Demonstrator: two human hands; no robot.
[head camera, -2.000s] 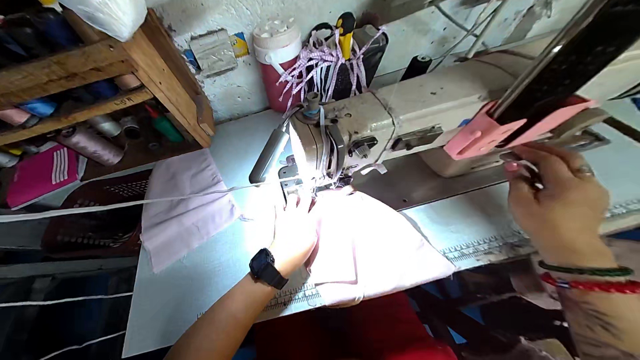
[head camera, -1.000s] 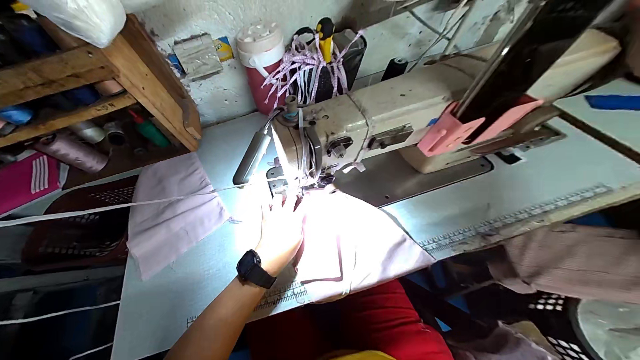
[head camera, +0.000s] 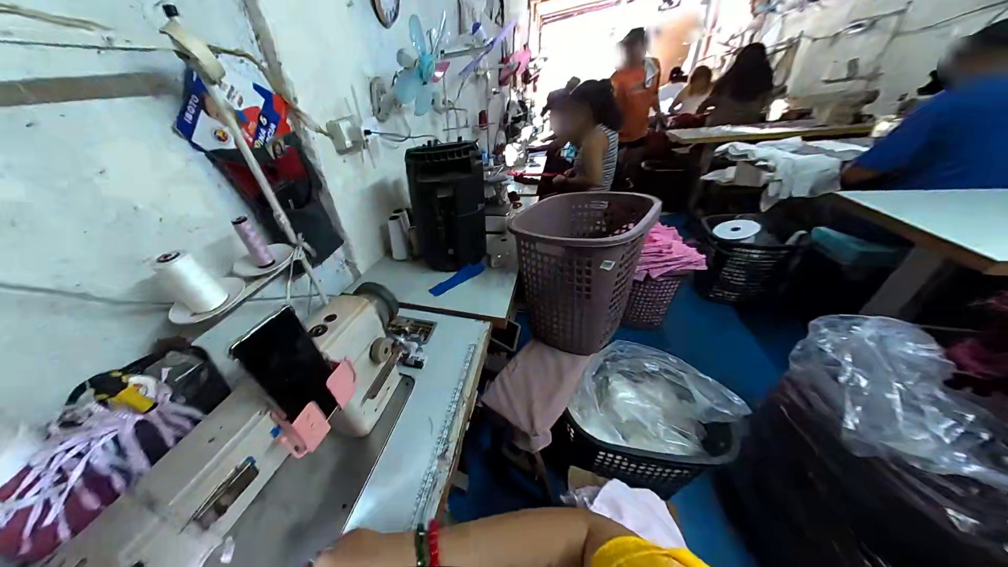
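My right forearm, with green and red bead bracelets, crosses the bottom of the head view. Of my right hand (head camera: 346, 547) only the back near the wrist shows, at the front edge of the sewing table (head camera: 441, 417); its fingers are cut off by the frame. My left hand is out of view. Beside the hand stands the sewing machine (head camera: 197, 465), cream and worn. A phone (head camera: 285, 358) leans in a pink holder (head camera: 305, 429) on the machine. White thread (head camera: 189, 282) and lilac thread (head camera: 253, 240) stand on the thread stand. The needle area is out of view.
A tall mauve basket (head camera: 579, 268) stands beyond the table's right edge, near pink cloth pieces (head camera: 669, 250). A black basket (head camera: 642, 465) holds clear plastic. Plastic-covered dark bundles (head camera: 882, 441) lie at right. Several people sit or stand farther back. A blue strip (head camera: 457, 279) lies on the far table.
The view has swung far to the right and up, into the room. My left hand and the pale pink cloth beneath it, seen earlier at the needle, have left the view. My right forearm has come into view.
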